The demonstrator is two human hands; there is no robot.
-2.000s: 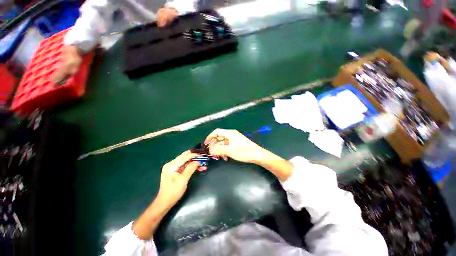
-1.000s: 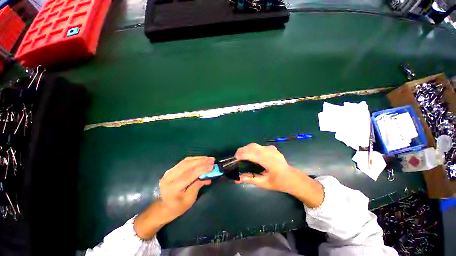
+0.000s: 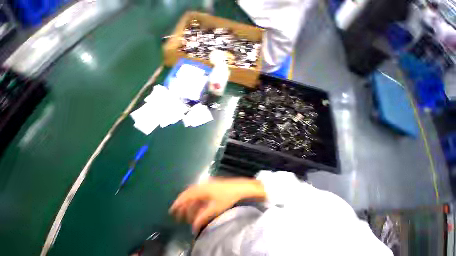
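Observation:
My right hand point(image 3: 217, 200) is blurred at the lower middle, over the bench edge beside the large black bin, back of the hand up. No object shows in it, but its palm side is hidden. My left hand is not seen. A small dark thing with shiny metal point(image 3: 154, 236) shows blurred at the bottom edge; I cannot tell what it is. Loose dark metal parts point(image 3: 280, 120) fill the black bin point(image 3: 327, 125).
A blue pen point(image 3: 132, 167) lies on the green bench. White papers point(image 3: 167, 110), a blue tray point(image 3: 173, 75) with wipes, a whitish bottle point(image 3: 218, 80) and a cardboard box point(image 3: 172, 50) of shiny parts are at the upper middle. A white-coated person's sleeve point(image 3: 277, 20) is behind.
The view has swung right, bringing the black bin to the middle. The black and teal unit between my hands is no longer seen. My left hand has left the picture.

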